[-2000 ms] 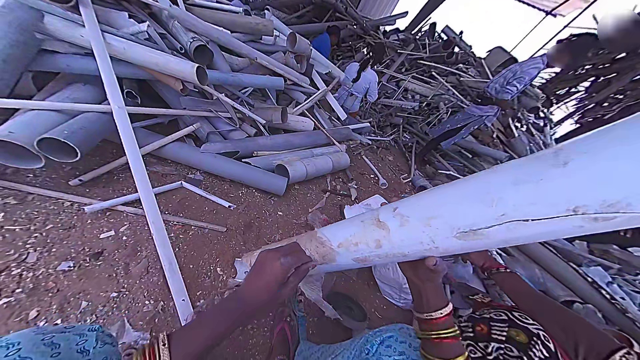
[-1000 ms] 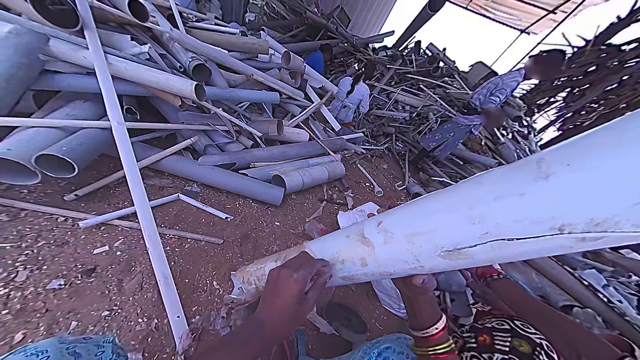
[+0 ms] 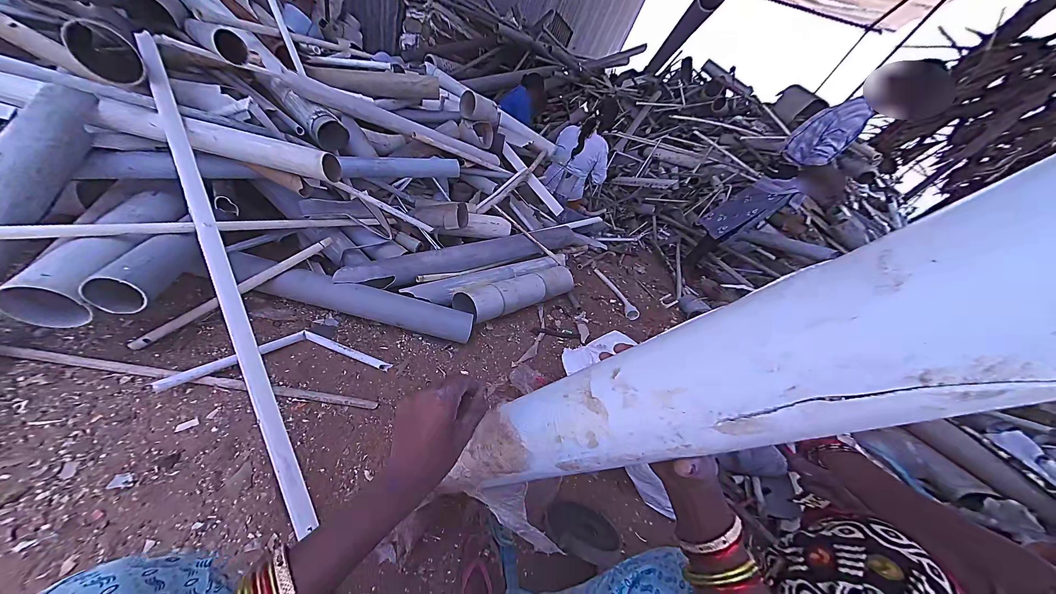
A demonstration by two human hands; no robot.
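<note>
A large white plastic pipe with a long dark crack runs from the right edge down to the centre. Brownish, dirty film or tape covers its near end, and a torn clear strip hangs below. Beside that end is my left hand, fingers curled; whether it pinches the film cannot be made out. My right hand, with bangles at the wrist, holds the pipe from beneath, its fingers partly hidden. A white cloth or sheet shows behind the pipe, with someone's fingertips at the pipe's upper edge.
A co-worker's arm reaches in at the right, below the pipe. Grey and white pipes lie heaped at the left and back. A long white strip leans across the left side. Several people are among the piles. A dark round object rests below the pipe.
My left hand has moved off the pipe's upper side to the left of its wrapped end. My right hand stays under the pipe.
</note>
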